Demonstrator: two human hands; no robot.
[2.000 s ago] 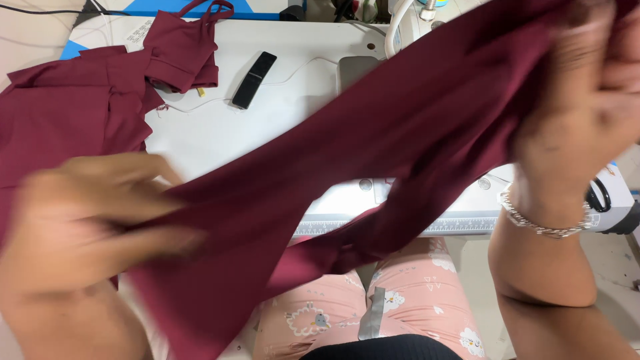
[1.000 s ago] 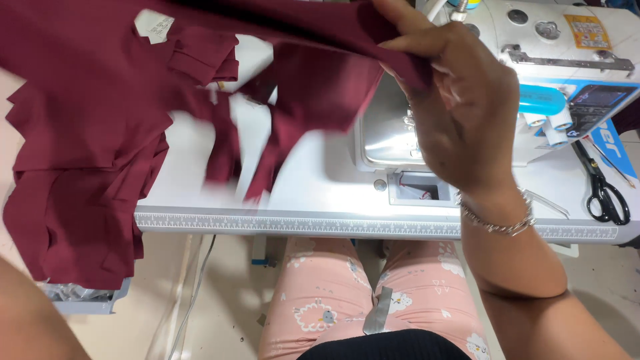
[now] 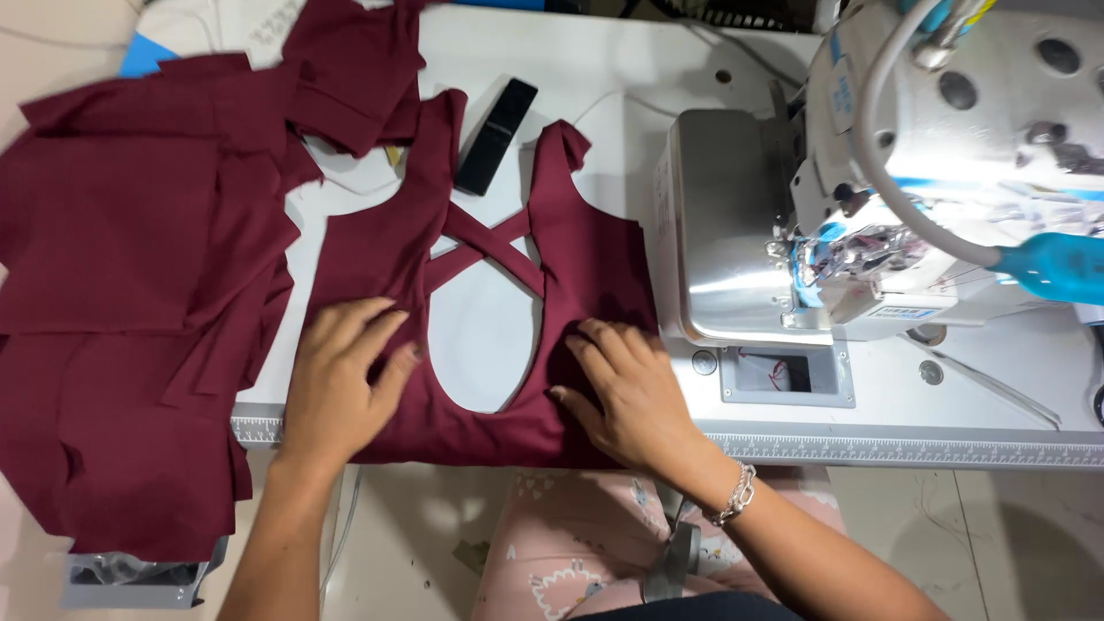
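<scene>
A maroon fabric top piece [image 3: 595, 259] with crossed back straps [image 3: 492, 240] and an oval opening lies flat on the white sewing table. My left hand [image 3: 345, 371] rests on its left side, fingers spread on the cloth. On its right side lies my right hand [image 3: 625, 397], palm down with fingers slightly curled, a chain bracelet at the wrist. Neither hand grips the cloth. A black rectangular object [image 3: 497, 136] lies between the shoulder parts, close to the left one.
An industrial sewing machine [image 3: 733, 224] stands at the right, with metal tweezers [image 3: 992, 379] beside it. Stacked maroon fabric pieces [image 3: 121, 233] cover the left side and hang over the edge. A ruler strip [image 3: 906, 450] runs along the table's front edge.
The maroon piece, held up and moving in both earlier frames, now lies spread on the table. My right hand has come down onto it, and my left hand is back in view.
</scene>
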